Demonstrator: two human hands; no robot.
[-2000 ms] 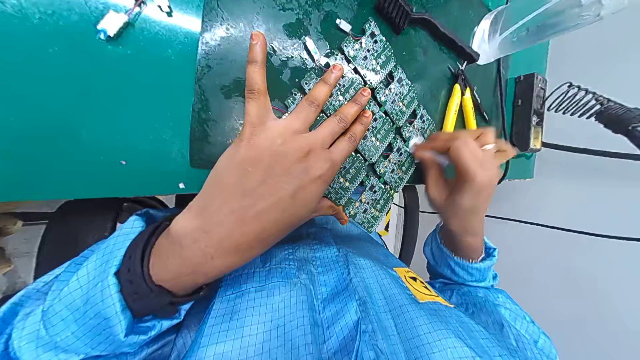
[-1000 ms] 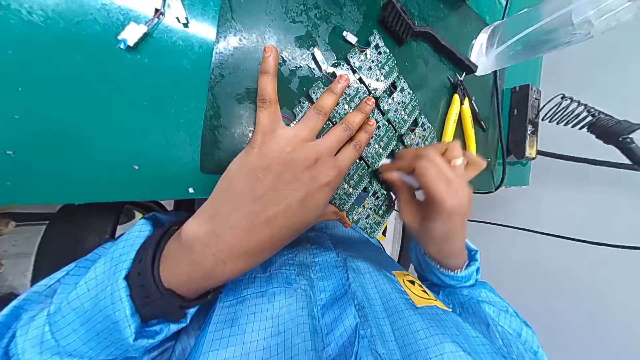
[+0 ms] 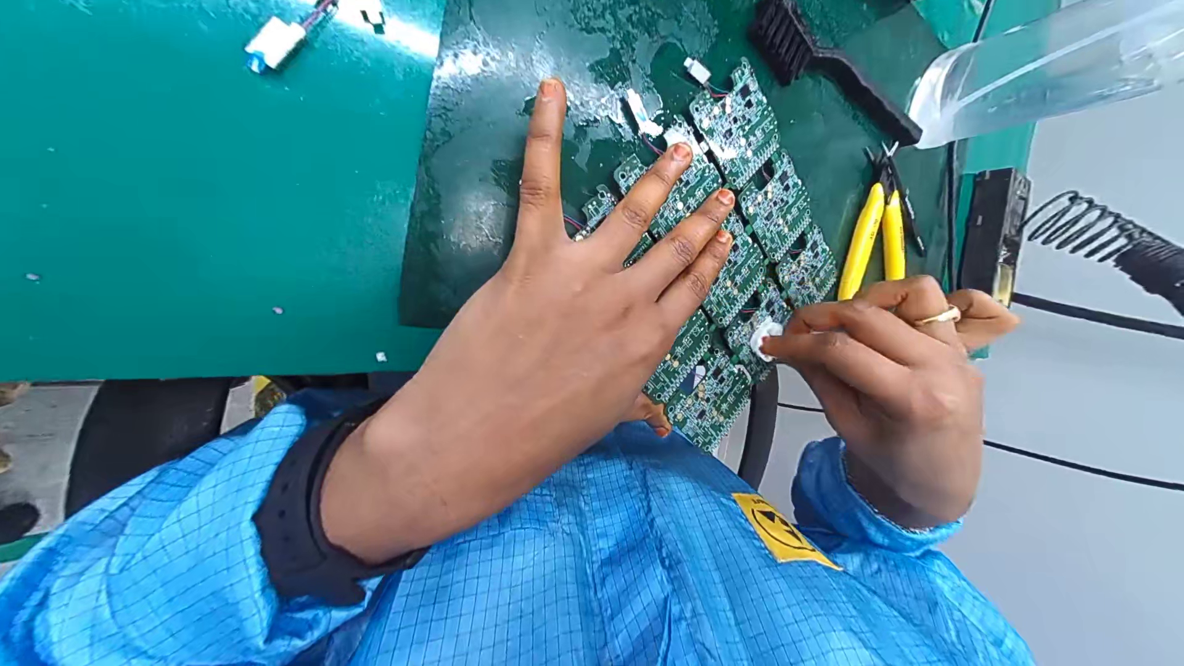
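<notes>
A panel of green printed circuit boards [image 3: 774, 199] lies tilted near the table edge, partly on a dark wet mat [image 3: 481, 176]. My left hand [image 3: 555, 324] lies spread over its left part, fingers apart, the thumb at the panel's lower edge. My right hand [image 3: 888, 388] pinches a small white piece [image 3: 764, 339], perhaps a swab or wad, against the boards at their lower right. Most of that piece is hidden by the fingers. Small white connectors on wires [image 3: 697, 70] stick out at the panel's top and left.
A black brush [image 3: 832, 69], yellow-handled cutters [image 3: 862, 240] and a clear plastic container [image 3: 1027, 79] lie beyond the right hand. A black device [image 3: 994, 231] with a coiled cable [image 3: 1087, 227] sits at the right edge. Another white connector [image 3: 276, 43] rests on the green table at upper left.
My right hand, with the white piece, moved left and down over the boards, then back to the right. My left hand stays spread on the panel.
</notes>
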